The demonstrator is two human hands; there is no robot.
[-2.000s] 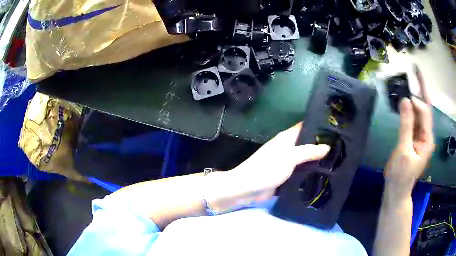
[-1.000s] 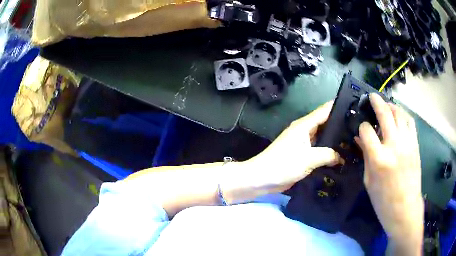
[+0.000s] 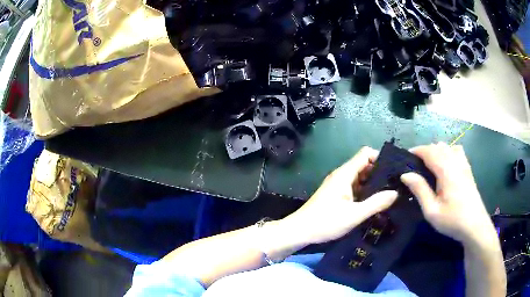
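Observation:
A long black power strip housing (image 3: pixel 372 238) is held tilted in front of my body, at the bench edge. Brass contacts (image 3: pixel 360 257) show in its two lower round openings. My left hand (image 3: pixel 340 203) grips its left side, thumb on the face. My right hand (image 3: pixel 444 188) grips its upper right end, thumb pressed on the face near the top opening. Whether an insert sits under the thumbs is too dark to tell. A thin yellow-green lead (image 3: pixel 462 134) sticks out behind my right hand.
Loose grey socket inserts (image 3: pixel 243 140) and a black one (image 3: pixel 282 141) lie on the green bench (image 3: pixel 215 156). Black parts are heaped behind. A tan sack (image 3: pixel 110 69) stands at left, a smaller one (image 3: pixel 58 197) below. A pale sheet (image 3: pixel 465 98) lies at right.
My right hand has come from the right, bringing a small black insert onto the housing's upper end. The housing now tilts more, and both thumbs are on its face.

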